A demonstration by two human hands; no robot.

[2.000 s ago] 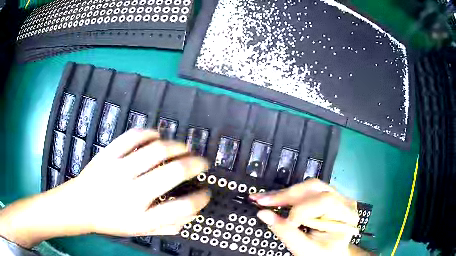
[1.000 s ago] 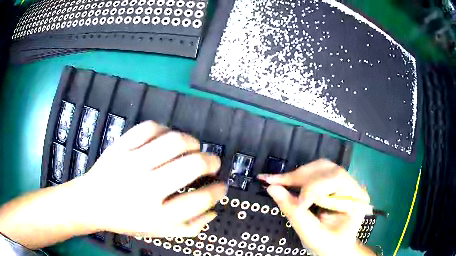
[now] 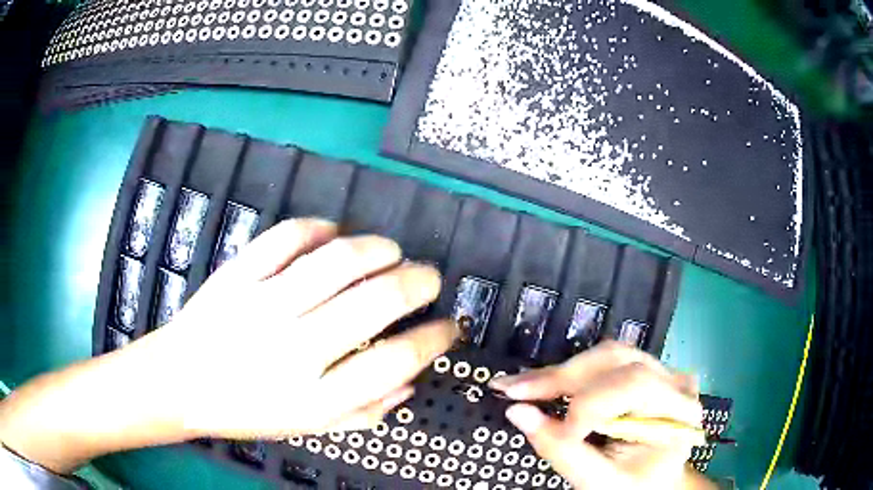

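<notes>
My left hand point(image 3: 325, 325) lies palm down over the middle of the dark ribbed parts tray point(image 3: 402, 206), fingers bent and pointing right. It hides part of the tray, and what is under its fingers cannot be seen. My right hand point(image 3: 613, 412) grips a thin tool between thumb and forefinger; a pale yellow handle point(image 3: 656, 423) shows across the hand. The tool's tip is near a single ring point(image 3: 473, 393) on the black ring tray point(image 3: 436, 412). Glossy housings point(image 3: 476, 308) sit in the parts tray's channels just beyond.
Beyond the parts tray lie a stack of spare ring trays point(image 3: 230, 72) at the upper left and a black tray of white specks point(image 3: 708, 153) at the upper right. Dark ribbed trays point(image 3: 847, 287) are piled at the right edge. A yellow line point(image 3: 794, 392) runs along the green bench.
My right hand and the tool tip have moved from beside a housing back down to the ring tray. My left hand has shifted slightly right. The whole view has shifted a little.
</notes>
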